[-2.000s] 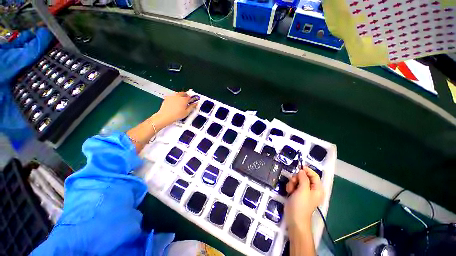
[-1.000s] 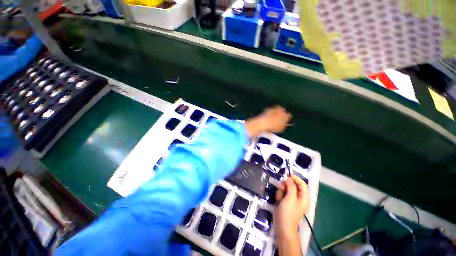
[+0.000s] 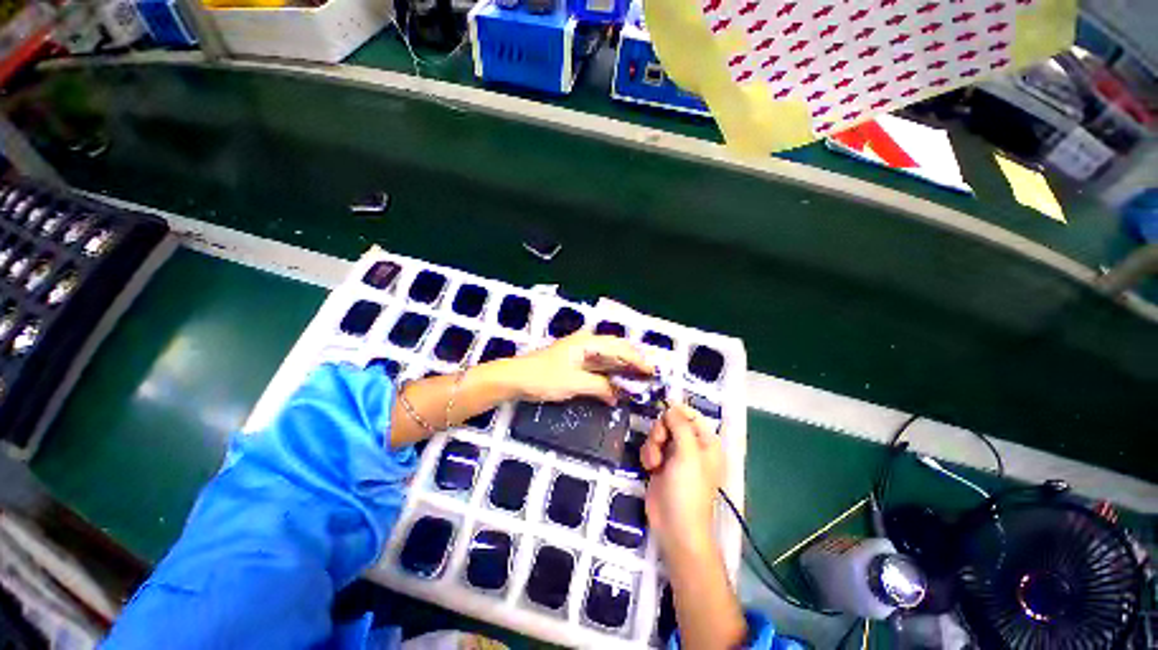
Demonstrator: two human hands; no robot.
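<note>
A white blister tray (image 3: 309,333) filled with rows of black square watch units lies in front of me. A flat black box (image 3: 572,429) with pale markings rests on it. My left hand (image 3: 574,368) is over the tray behind the box, its fingers on a small shiny-edged watch unit (image 3: 639,389). My right hand (image 3: 682,451) is right of the box, fingertips pinched on a thin dark cable end (image 3: 660,399) at that unit. The exact contact between cable and unit is too small to tell.
A dark-green conveyor (image 3: 457,172) beyond the tray carries a few single units. A black tray (image 3: 79,298) is at far left. A bottle (image 3: 867,578), a fan (image 3: 1048,578) and a black cable stand right. A yellow-edged sticker sheet (image 3: 876,51) hangs above; blue boxes (image 3: 523,48) stand behind.
My left hand has come back from the conveyor side to the watch unit by my right hand. A unit on the conveyor near the tray's back edge is gone. The view has shifted right.
</note>
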